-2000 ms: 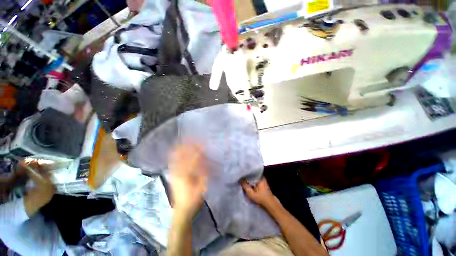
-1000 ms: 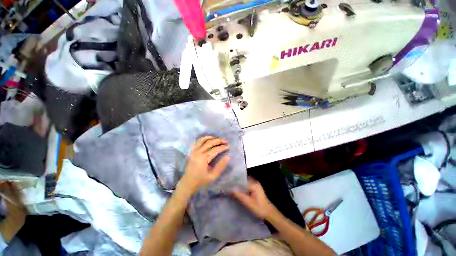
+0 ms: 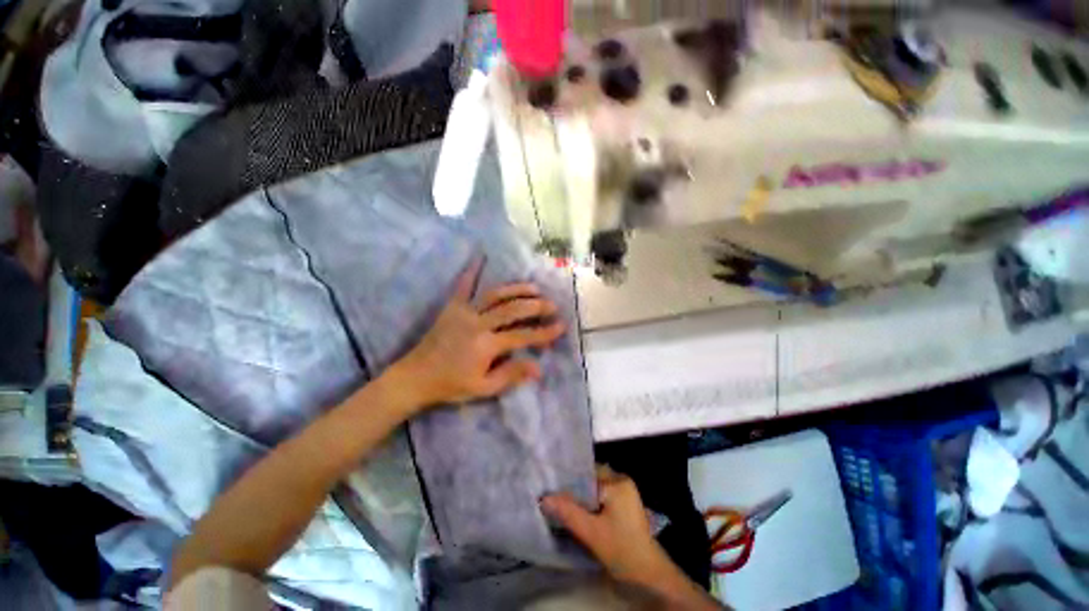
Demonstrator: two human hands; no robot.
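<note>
The grey-blue garment piece (image 3: 478,454) lies spread from the needle area down to the lap, with dark seam lines. The dark textured panel (image 3: 299,143) borders its upper edge. My left hand (image 3: 478,346) lies on the cloth with fingers spread, just below and left of the needle area (image 3: 573,257). My right hand (image 3: 603,513) holds the right edge of the cloth lower down, thumb on top and fingers partly hidden beneath. The cream sewing machine (image 3: 717,143) is blurred; its presser foot cannot be made out clearly.
Dark-blue slim tools (image 3: 776,277) lie under the machine arm. Orange-handled scissors (image 3: 740,535) rest on a white board (image 3: 800,573) beside a blue basket (image 3: 890,513). A pink cover (image 3: 529,34) hangs above the needle end. Pale and dark cloth (image 3: 179,60) is heaped at upper left.
The view has shifted closer. The garment piece is spread out wider to the left and shows its quilted area. My left hand has its fingers spread flatter; my right hand is lower along the edge.
</note>
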